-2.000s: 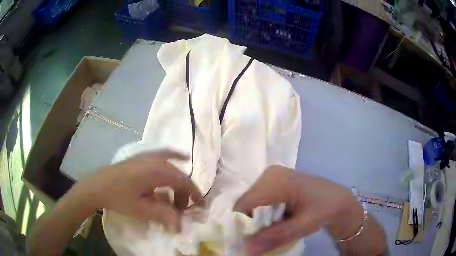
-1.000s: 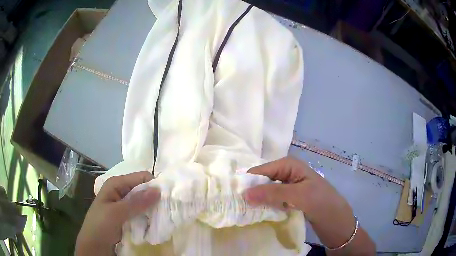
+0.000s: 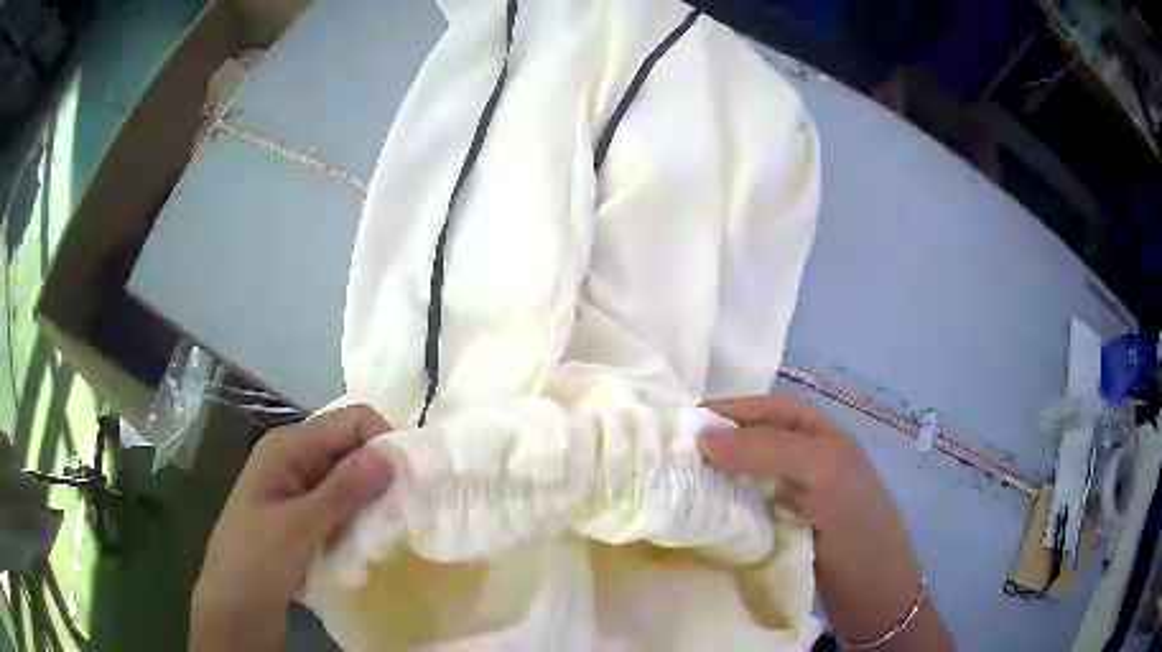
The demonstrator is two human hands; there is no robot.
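Observation:
A cream dress (image 3: 675,242) lies over the table, its skirt spread away from me with two thin black ties (image 3: 449,242) along it. Its shirred elastic section (image 3: 548,490) runs crosswise near the table's front edge. My left hand (image 3: 306,490) pinches the left end of the puckered band between thumb and fingers. My right hand (image 3: 809,471) grips the band near its right end. The band is spread between both hands. Below it the cloth hangs toward me, with its yellowish inner side showing.
A tape measure (image 3: 867,408) crosses the grey table (image 3: 943,293). At the right are a white paper strip (image 3: 1074,433), black thread snips (image 3: 1053,560) on tan card, a tape roll (image 3: 1115,481) and a blue bottle (image 3: 1126,367). An open cardboard box (image 3: 121,204) stands at the left.
Two seconds ago my hands were blurred over bunched cloth; now they hold the shirred band spread out. Since one second ago the dress and both hands appear slightly further right in view.

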